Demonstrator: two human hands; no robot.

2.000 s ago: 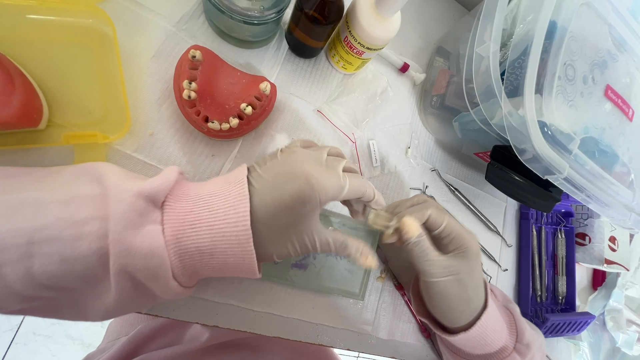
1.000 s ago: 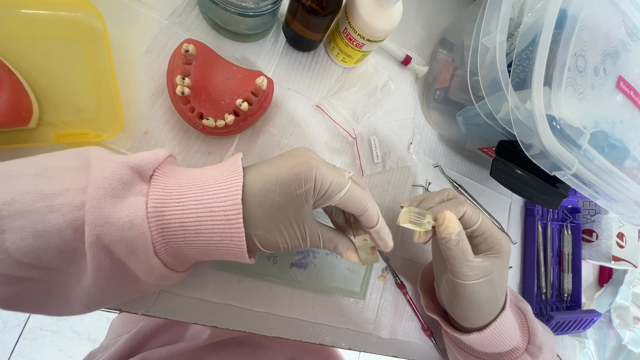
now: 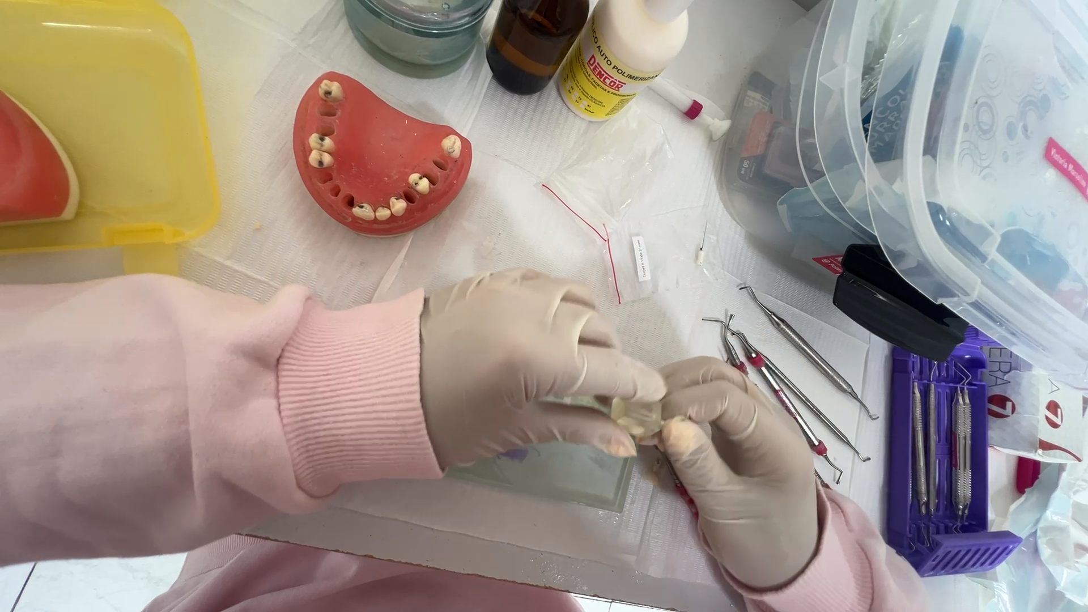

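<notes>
Both hands wear beige gloves and meet at a small translucent yellowish piece (image 3: 637,416). My left hand (image 3: 527,365) reaches in from the left, its thumb and fingertips on the piece's left side. From the right, my right hand (image 3: 744,459) pinches at its other side; whether this is one piece or two together cannot be told. Under the hands lies a glass slab (image 3: 561,480) with purple marks, partly hidden. Above them sits a red dental arch model (image 3: 382,153) with several teeth and empty sockets. Metal dental instruments (image 3: 803,348) lie right of my right hand.
A yellow plastic box (image 3: 127,144) stands at left. Along the back are a glass jar (image 3: 416,38), an amber bottle (image 3: 535,42), a white Dencor bottle (image 3: 625,51) and a syringe (image 3: 688,106). Clear bags (image 3: 663,246), plastic containers (image 3: 943,127) and a purple instrument rack (image 3: 939,459) lie rightward.
A second ago my hands were apart, my right hand showing a clear yellowish piece and my left hand pinching a small piece. They have now come together.
</notes>
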